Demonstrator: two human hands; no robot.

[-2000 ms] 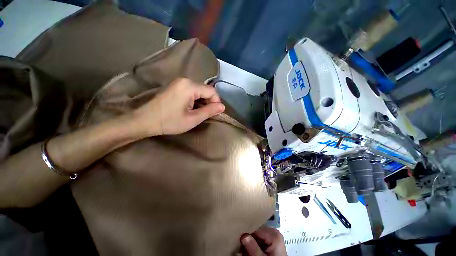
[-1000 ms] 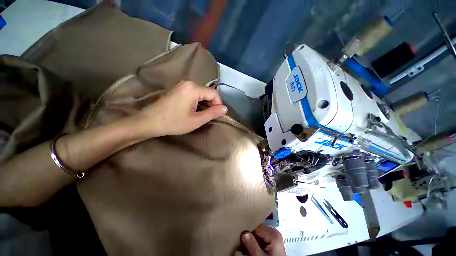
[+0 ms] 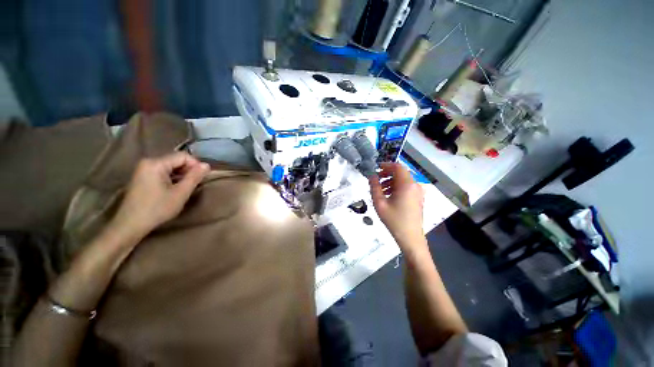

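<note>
The brown cloth (image 3: pixel 237 265) lies on the table, with its lamp-lit part at the needle area (image 3: pixel 301 188) of the white JACK overlock machine (image 3: pixel 315 107). My left hand (image 3: pixel 168 185), a bracelet on its wrist, pinches the cloth's upper edge left of the needle area. My right hand (image 3: pixel 398 197) is off the cloth, raised at the machine front with bent, parted fingers. Its fingertips are at the lower end of the grey ribbed knobs (image 3: pixel 356 152); whether they touch is unclear. I see nothing held in it.
A dark opening (image 3: pixel 330 241) is in the table right of the cloth. The lit control panel (image 3: pixel 393 133) is right of the knobs. Thread cones (image 3: pixel 414 56) stand behind the machine. A black stand (image 3: pixel 599 161) and a cluttered rack (image 3: pixel 566 244) are at the right.
The view has swung right. My right hand has let go of the cloth's lower edge and moved up to the machine front. My left hand still pinches the cloth edge.
</note>
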